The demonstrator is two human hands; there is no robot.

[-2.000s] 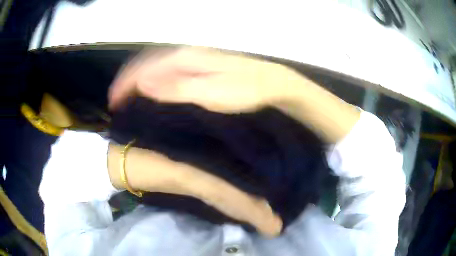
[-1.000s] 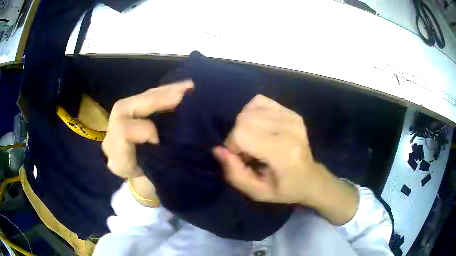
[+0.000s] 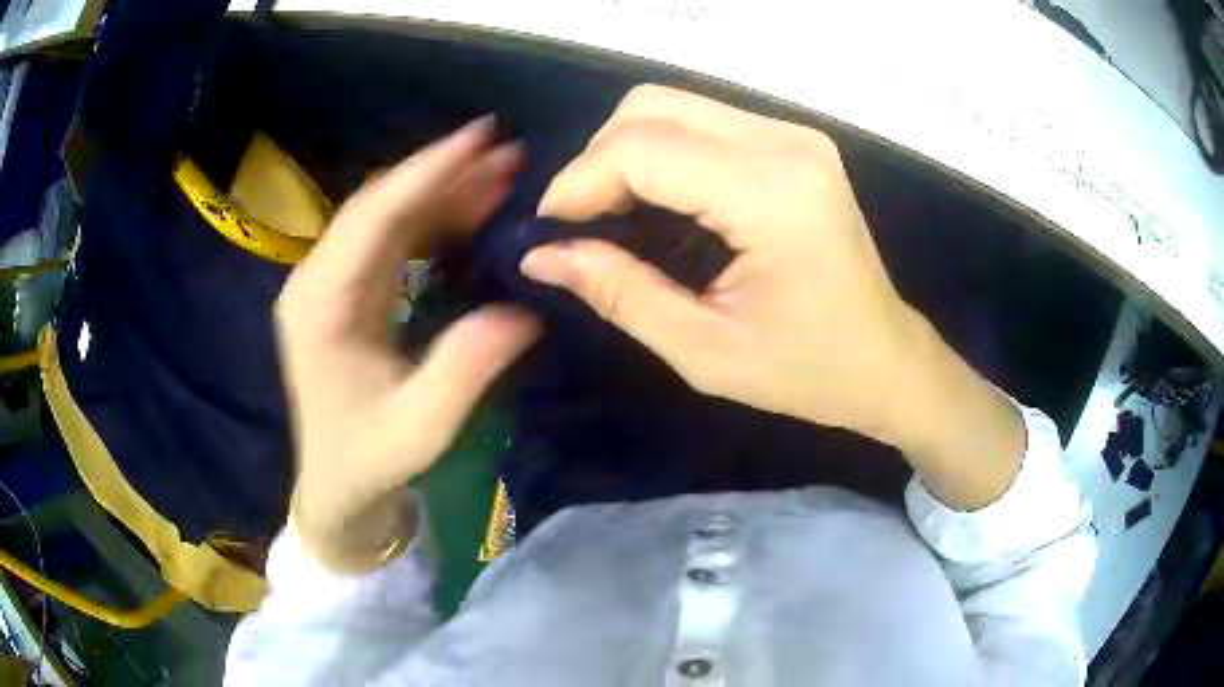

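Note:
A navy garment piece hangs between my hands and over my lap, below the table edge. My right hand pinches a bunched bit of the dark cloth between thumb and forefinger. My left hand is beside it, thumb and fingers apart and blurred around the cloth's left side. Whether its fingertips touch the cloth cannot be told.
The white machine table curves across the top. Small dark cut pieces and tangled thread ends lie on the pale side surface at right. More dark cloth hangs at left, by a yellow curved bar.
My right hand has moved up and pinches the cloth near its end. My left hand has spread its fingers. The garment has dropped lower and the view has shifted.

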